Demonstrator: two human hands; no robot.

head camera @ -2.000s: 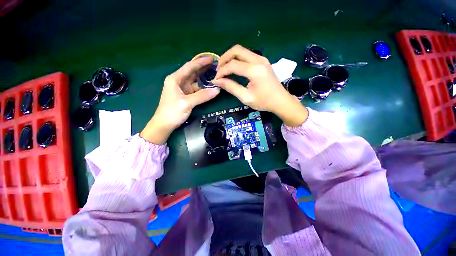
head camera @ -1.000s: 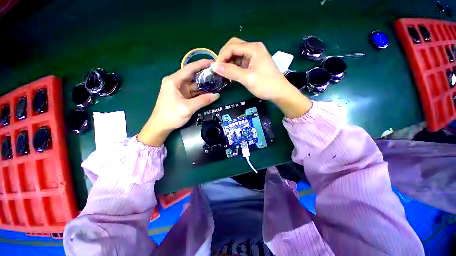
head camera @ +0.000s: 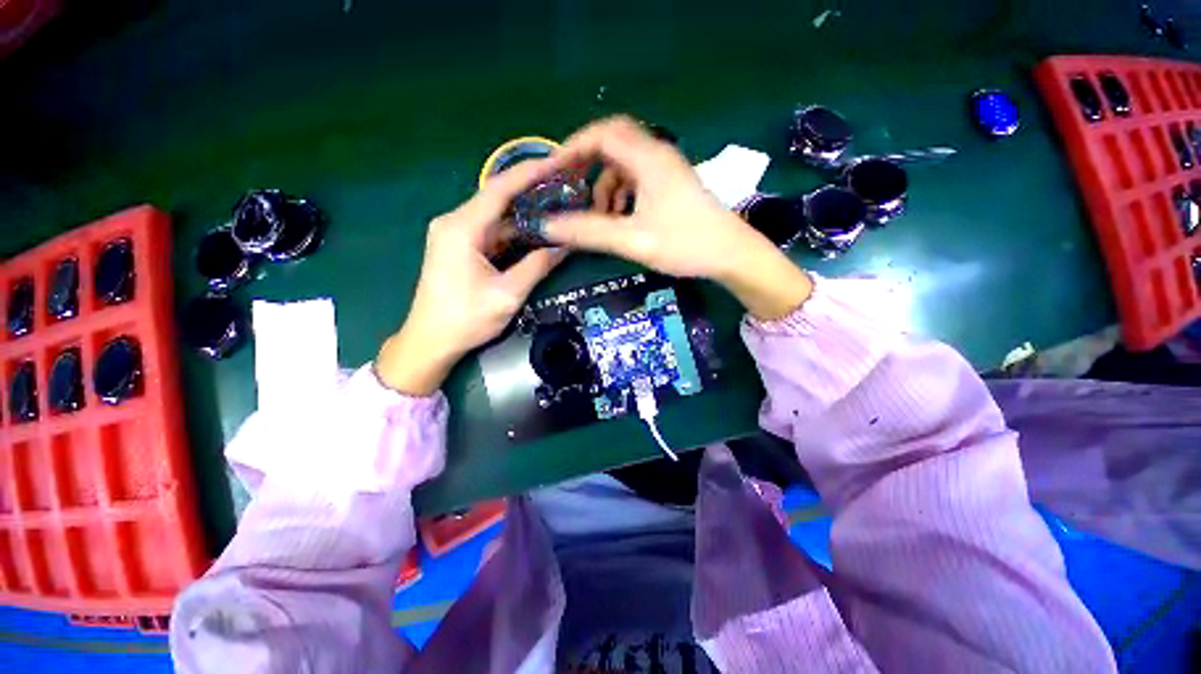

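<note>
A round display module (head camera: pixel 544 207) with a dark face and shiny rim is between my hands, above the test fixture. My left hand (head camera: pixel 464 270) grips it from the left. My right hand (head camera: pixel 655 211) is at its right side, slightly blurred, with fingers bent over its edge; whether they hold anything else is hidden. The yellow tape roll (head camera: pixel 519 148) lies just behind, partly covered by my fingers. The black test fixture plate (head camera: pixel 516 428) carries the round black socket (head camera: pixel 561 353) at left and the blue driver board (head camera: pixel 635 353) at right, with a white cable (head camera: pixel 649 408).
Red trays with black modules stand at left (head camera: pixel 161 356) and right (head camera: pixel 1100 198). Dark modules cluster at left (head camera: pixel 221 257) and right (head camera: pixel 835 215), beside a thin silvery tool (head camera: pixel 929 154). Also there: a white slip (head camera: pixel 295 345), white scrap (head camera: pixel 734 174), blue disc (head camera: pixel 994 113).
My right fingers have moved from the module's top edge to its right side and are curled more. My left hand still holds the module, whose face looks darker. The view has shifted slightly.
</note>
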